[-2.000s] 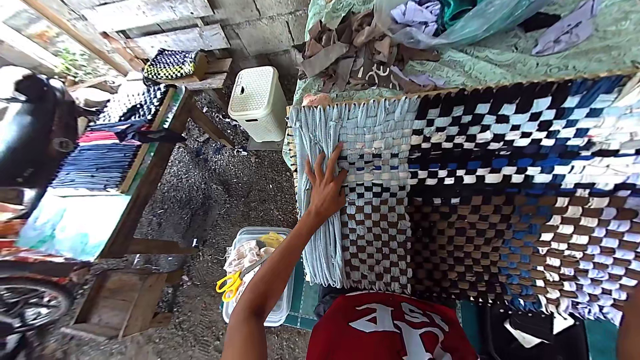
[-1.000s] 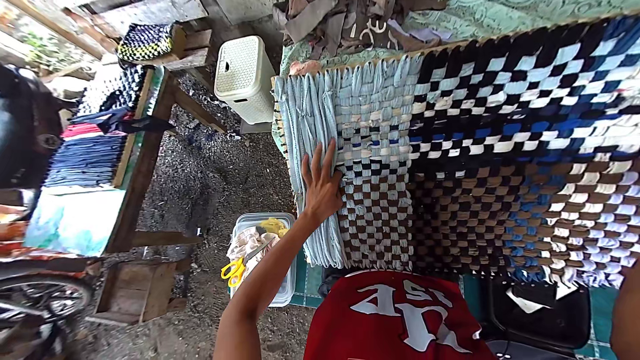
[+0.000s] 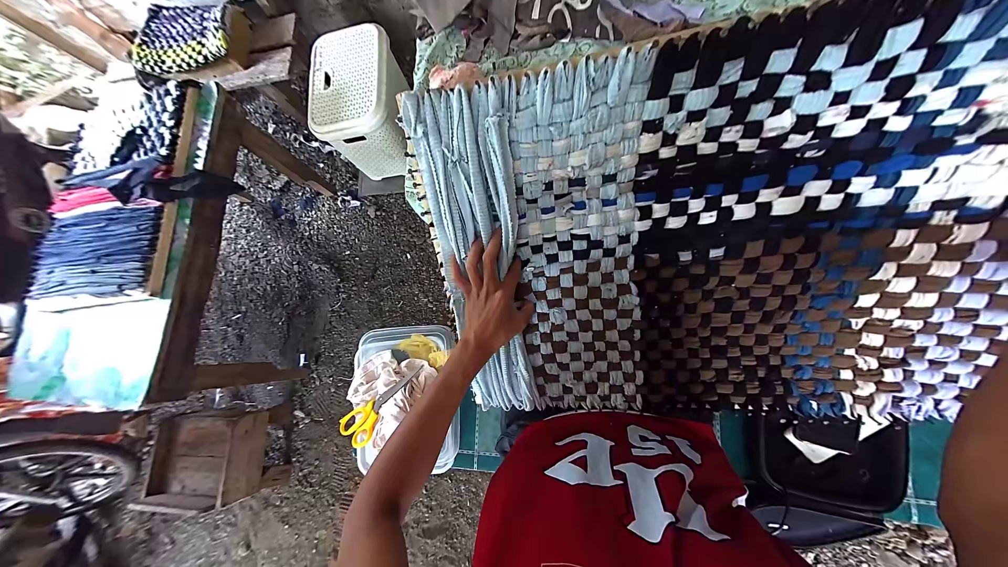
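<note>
A woven fabric-strip mat (image 3: 583,299) in light blue, brown, black and white stretches on a loom frame across the table. Along its left edge run unwoven light blue fabric strips (image 3: 453,165). My left hand (image 3: 492,303) rests on these strips with its fingers spread, by the edge of the weave. Of my right side only the arm shows, at the right edge; the right hand is out of sight. Yellow-handled scissors (image 3: 361,423) lie on cream cloth pieces (image 3: 386,378) in a clear plastic tub (image 3: 447,457), left of my forearm.
A cream lidded plastic basket (image 3: 358,87) stands on the gravel beyond the loom's left end. At left, a wooden bench (image 3: 197,260) bears another strip loom. Below it are a wooden crate (image 3: 193,457) and a bicycle wheel (image 3: 71,472). A black chair (image 3: 835,465) stands at lower right.
My left hand stays on the light blue strips, its fingers now a little more bent. The view has shifted slightly.
</note>
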